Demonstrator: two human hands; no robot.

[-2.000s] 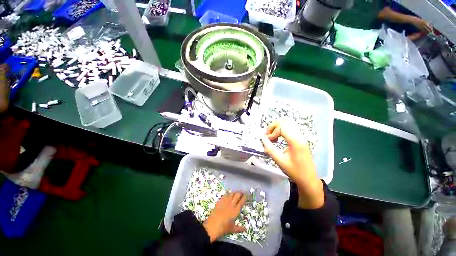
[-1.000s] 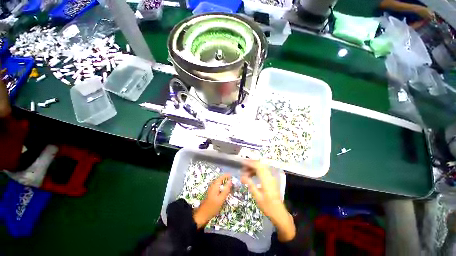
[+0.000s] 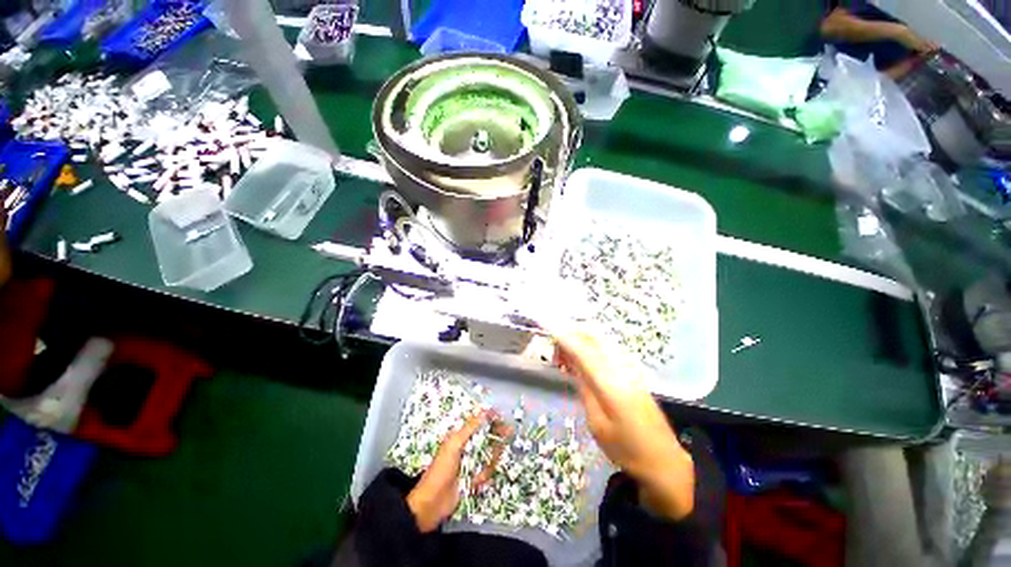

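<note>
The near bin (image 3: 371, 443) is a translucent white tub at the bench's front edge, with a loose heap of small white-and-green workpieces (image 3: 543, 471). My left hand (image 3: 452, 460) is in this heap, thumb and fingers parted around some pieces; whether it grips one cannot be told. My right hand (image 3: 612, 397) is at the right end of the pale work head (image 3: 493, 321), above the bin's back rim. Its fingertips are blurred by glare, and any piece in them is hidden. The silver bowl feeder (image 3: 477, 144), green inside, stands behind the work head.
The far bin (image 3: 707, 310), holding more pieces, is right of the machine. Black cables (image 3: 327, 305) loop left of the work head. Two clear boxes (image 3: 202, 257) and piled white cylindrical parts (image 3: 183, 144) are at left. One small piece (image 3: 746, 344) lies on the green bench. Another person's arm (image 3: 876, 30) is back right.
My right hand first came from the work head down over the near bin, then went back up to the work head. My left hand has shifted left in the heap.
</note>
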